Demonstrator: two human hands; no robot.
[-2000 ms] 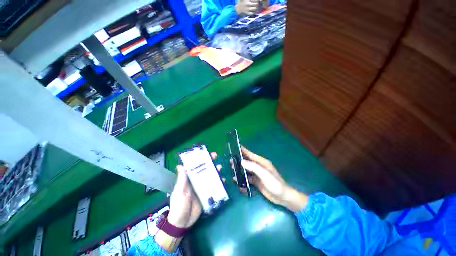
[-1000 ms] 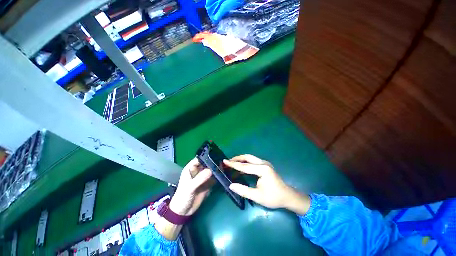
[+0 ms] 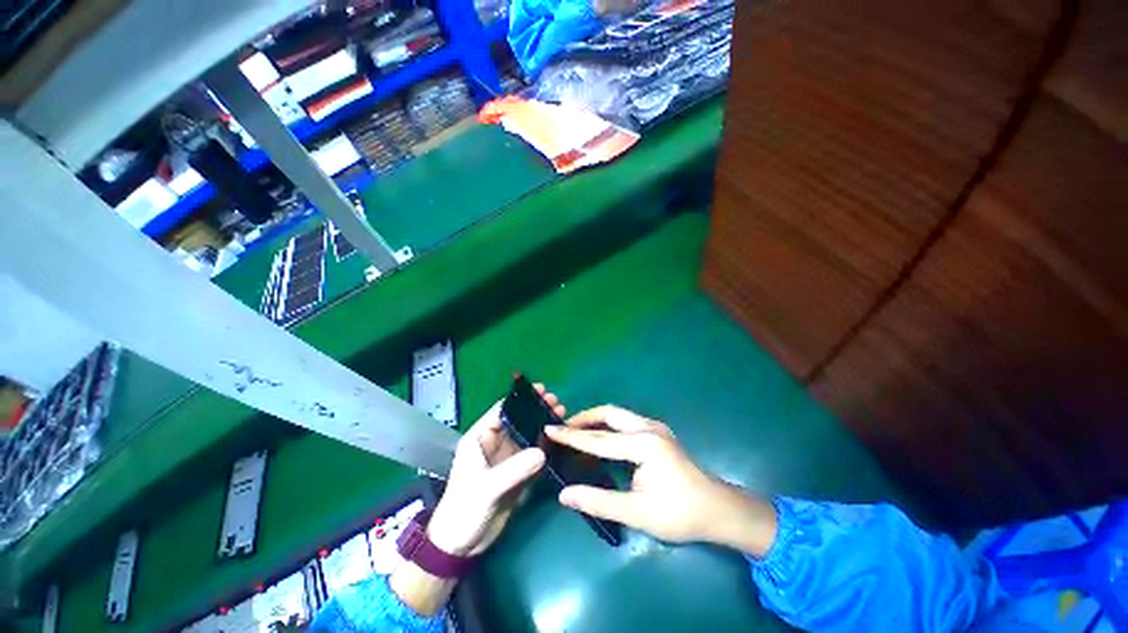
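Observation:
A phone-sized dark slab, glossy black face up, lies tilted across my left palm. A tiny red dot shows at its far end. My left hand, with a dark red wristband, grips the slab's far part, thumb along its left edge. My right hand has its fingers and thumb on the near part of the black face. The slab's underside is hidden, and I cannot tell if it is one part or two pressed together.
Grey-silver slabs lie spaced along the green belt at left. A tray of displays sits at the lower left. A white post crosses the left side. Brown cardboard stands at right. A coworker's blue sleeve shows at the far bench.
The white-backed display and separate dark part, held apart earlier, are no longer seen separately; a glossy black face now shows in my hands. The grey slabs have shifted right along the belt.

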